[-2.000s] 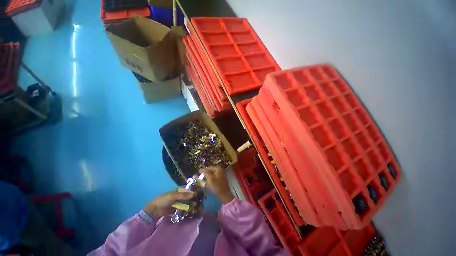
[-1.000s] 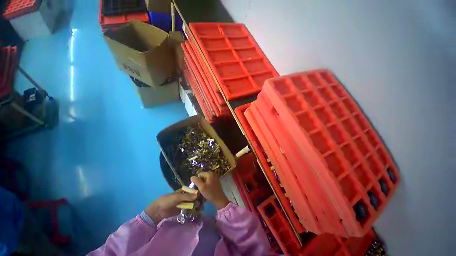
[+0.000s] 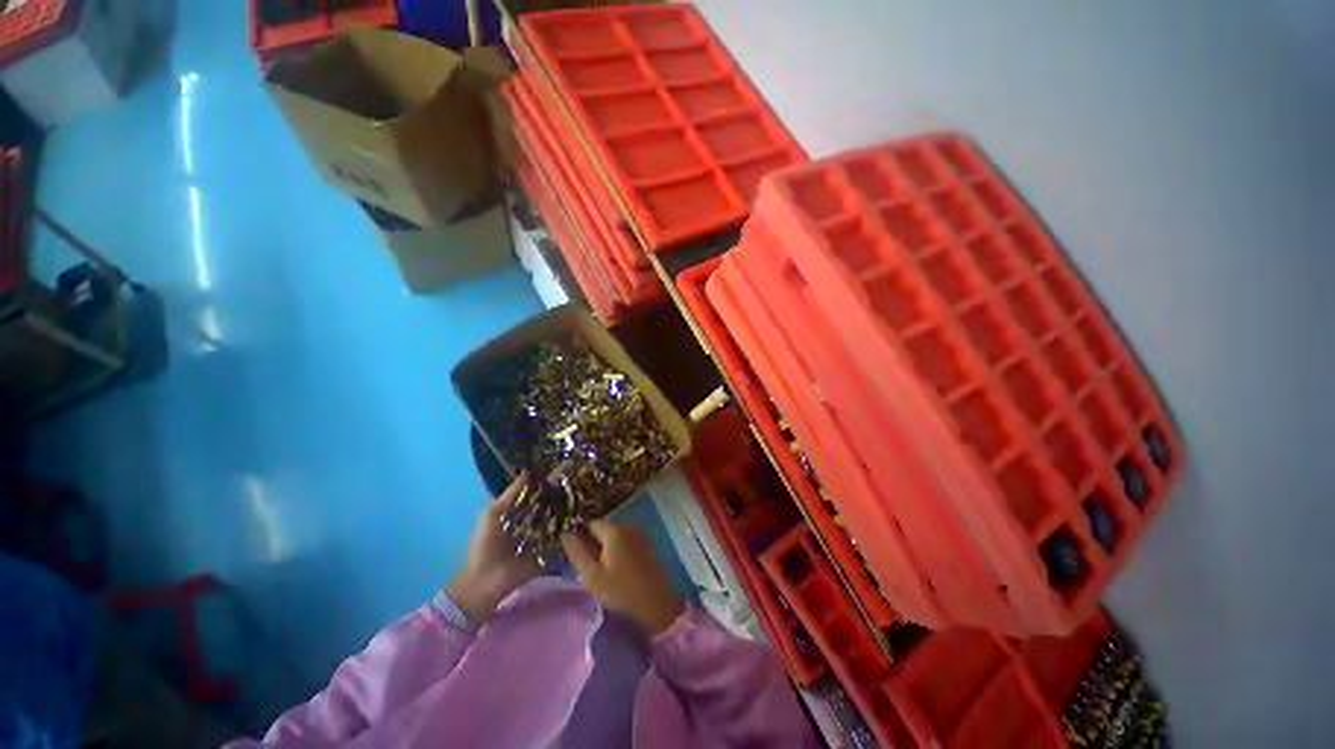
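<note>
An open brown carton (image 3: 672,419) stands in front of me, filled with small shiny gold and silver metal parts (image 3: 593,417). My left hand (image 3: 502,556) is at the carton's near edge and holds a bunch of the metal parts (image 3: 540,515). My right hand (image 3: 627,574) is just right of the bunch, its fingertips close to the parts; whether it grips one is too small to tell.
A stack of red pocket trays (image 3: 937,337) stands at the right, with dark round parts (image 3: 1132,483) in its near row. Red compartment trays (image 3: 666,125) lie farther along. An open cardboard carton (image 3: 403,147) is on the blue floor (image 3: 315,381). More striped parts (image 3: 1120,702) are at bottom right.
My left hand has moved forward to the carton's near edge and its bunch of parts is now fanned out. My right hand has come slightly lower relative to the carton. The view has shifted a little.
</note>
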